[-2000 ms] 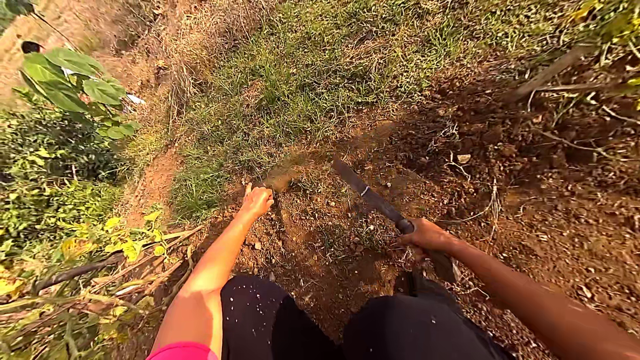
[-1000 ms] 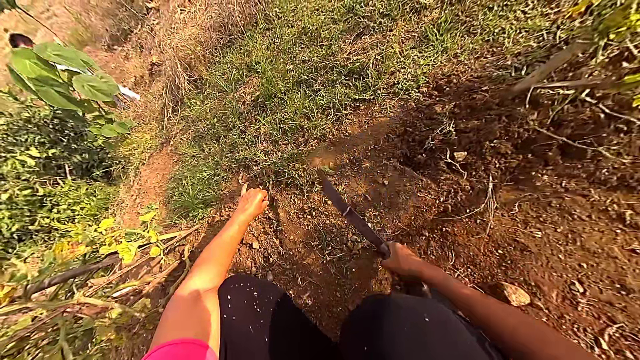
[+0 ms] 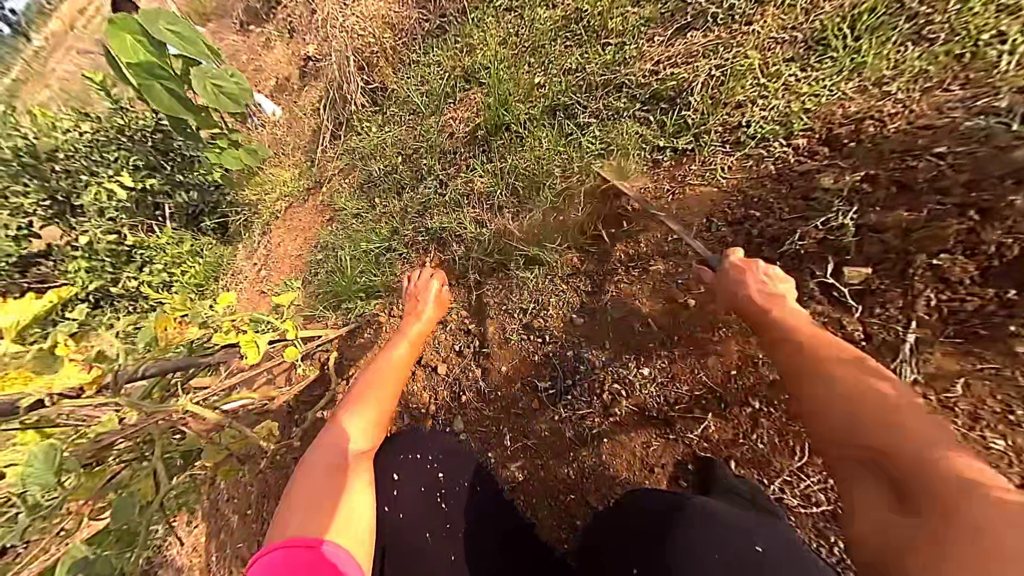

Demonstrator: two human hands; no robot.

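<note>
My right hand (image 3: 752, 284) is closed around the handle end of a long-bladed tool that looks like a machete (image 3: 660, 212). Its blade points up and left, the tip at the border between the grass (image 3: 512, 120) and the reddish soil (image 3: 560, 448). Dust or loose debris blurs around the tip. My left hand (image 3: 426, 296) is curled low at the lower edge of the grass, left of the blade and apart from it. Whether its fingers hold anything is hidden.
Vines with yellow leaves (image 3: 252, 344) and dry stalks lie at the left, below a green bush (image 3: 104, 192). Broad green leaves (image 3: 164, 72) rise at the upper left, partly hiding a person. Roots and a small stone (image 3: 856, 274) lie on the soil at right.
My right hand with the machete has moved up and forward, away from my knees, and the blade tip now lies farther right along the grass edge. My left hand stays near the same spot.
</note>
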